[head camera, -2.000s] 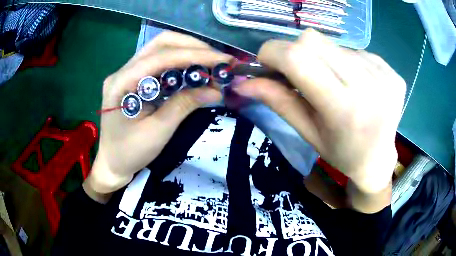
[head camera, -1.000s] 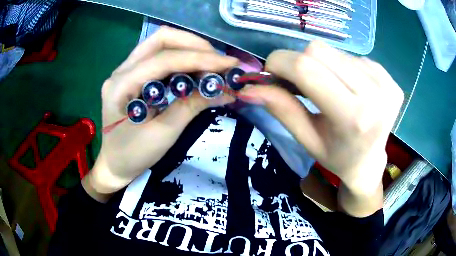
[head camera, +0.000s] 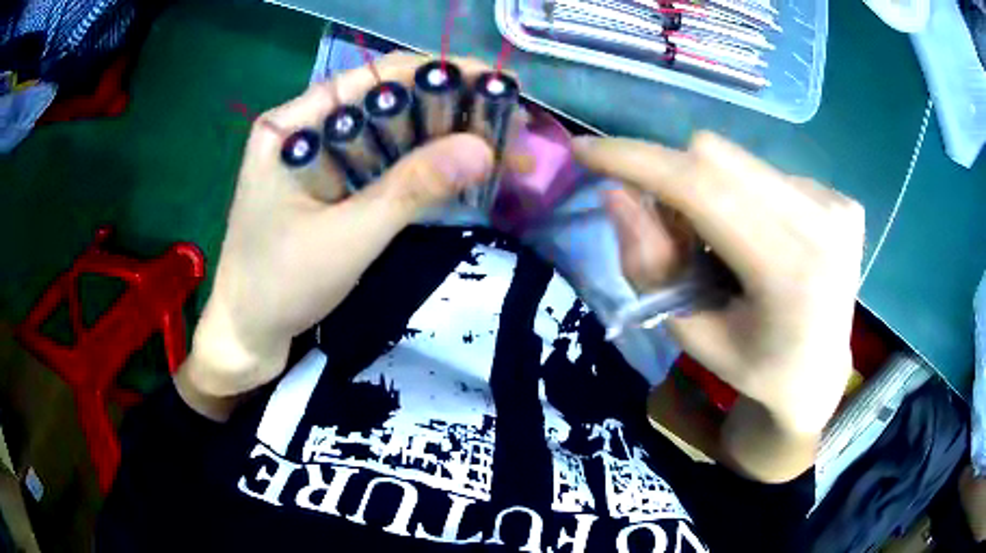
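My left hand (head camera: 314, 232) holds several wired cylindrical cells (head camera: 438, 108) fanned side by side, with the thumb across them. Their black ends with pale centres point up, and thin red lead wires (head camera: 449, 38) stick out from them. My right hand (head camera: 757, 248) is to the right, curled around a slim, blurred metallic piece (head camera: 654, 308); whether it is a tool or a loose cell I cannot tell. Its index finger reaches toward a blurred pink and purple thing (head camera: 541, 167) beside the rightmost cell.
A clear plastic tray (head camera: 805, 92) with rows of cells and red wires lies on the green bench (head camera: 865, 151) at the top. A red stool (head camera: 114, 313) stands at the left. Cloudy plastic film (head camera: 949, 81) lies at the top right. A dark bag and a box are at the lower right.
The cells in my left hand have tilted and moved up, so their sides now show and the wires point up. My right hand has moved off the rightmost cell's end, and its metallic piece now points down-left.
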